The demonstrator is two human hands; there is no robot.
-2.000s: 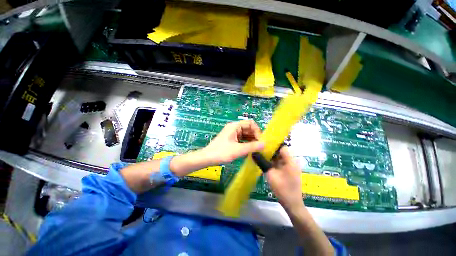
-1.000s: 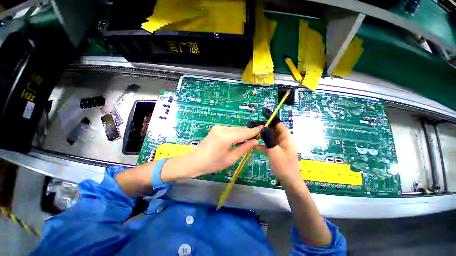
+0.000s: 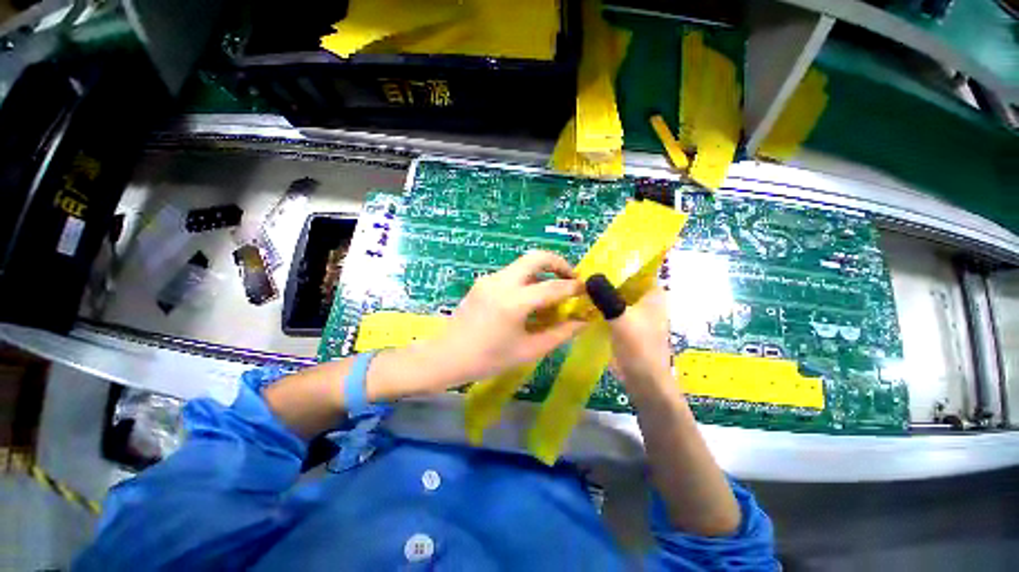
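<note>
My left hand point(image 3: 508, 313), with a light blue band at the wrist, and my right hand point(image 3: 637, 330), with black finger cots, meet above the green circuit boards. Both grip long yellow strips point(image 3: 631, 240), whose lower ends fan apart into two tails towards my smock. How many strips there are I cannot tell. The circuit boards point(image 3: 771, 302) lie side by side on the conveyor. One yellow strip point(image 3: 749, 380) lies along the right board's front edge; another point(image 3: 391, 331) lies on the left board, partly hidden by my left arm.
A black bin point(image 3: 481, 95) with yellow strips stands at the back. More yellow strips point(image 3: 710, 106) hang over the green shelf edge. A small black tray point(image 3: 300, 279) and dark blocks point(image 3: 255, 274) lie left of the boards. Another black bin point(image 3: 67, 212) stands far left.
The yellow strips, seen edge-on as a thin line a second ago, are now turned flat, and their lower ends have spread apart. Both hands still hold them. The view has shifted slightly.
</note>
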